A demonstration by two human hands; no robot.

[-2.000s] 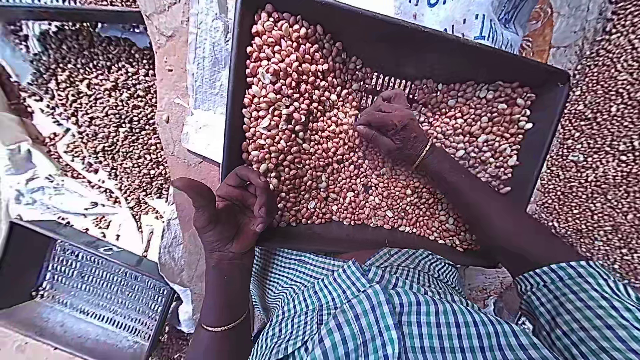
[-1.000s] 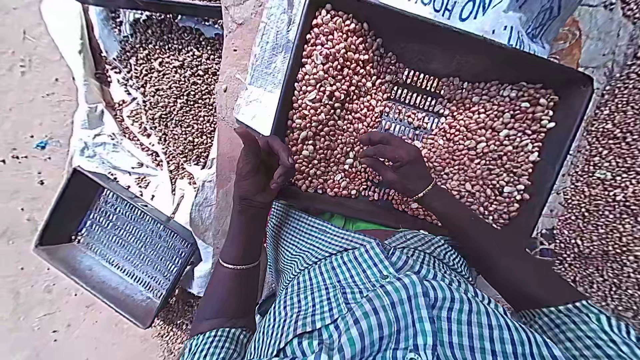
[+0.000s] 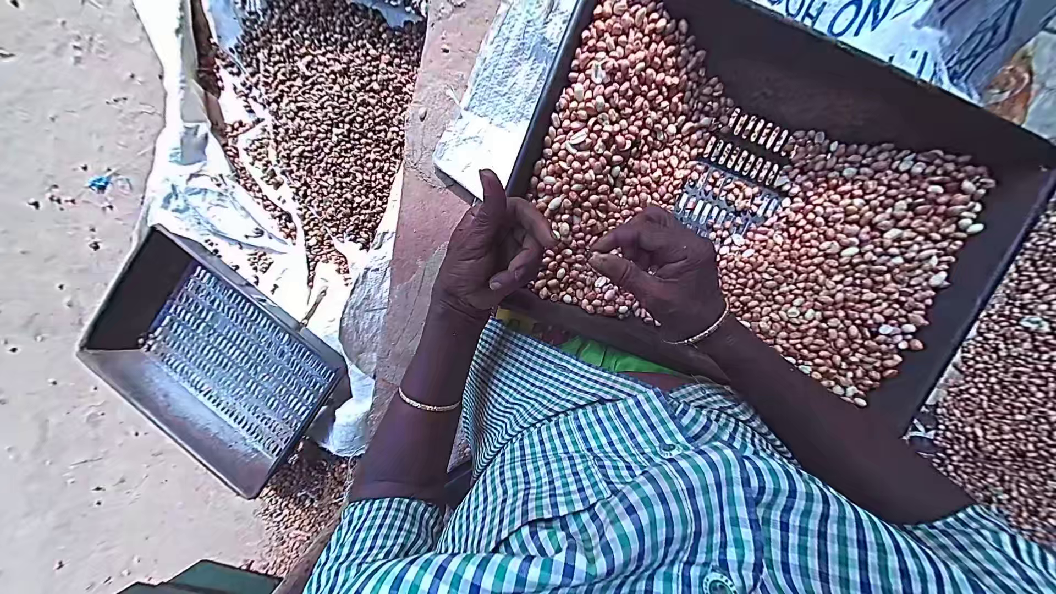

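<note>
A large dark metal sieve tray [image 3: 850,78] rests at my lap, holding shelled reddish peanuts [image 3: 858,256]. Bare slots of its perforated bottom [image 3: 730,198] show near the middle. My left hand [image 3: 495,247] is raised over the tray's left edge, thumb up and fingers curled; whether a peanut sits between the fingertips is unclear. Just right of it, my right hand [image 3: 664,268] hovers over the near part of the peanuts, thumb and forefinger close together. Anything pinched there is too small to tell.
A smaller slotted metal tray [image 3: 223,363] stands on the ground at left. Beyond it, dark kernels [image 3: 330,107] lie on white woven sacking [image 3: 194,181]. More reddish kernels [image 3: 1002,412] spread at the right. A printed sack [image 3: 932,41] lies behind the large tray.
My right hand has moved back from the slotted middle of the tray toward my left hand. More of the slots are bare than two seconds ago. The view has shifted.
</note>
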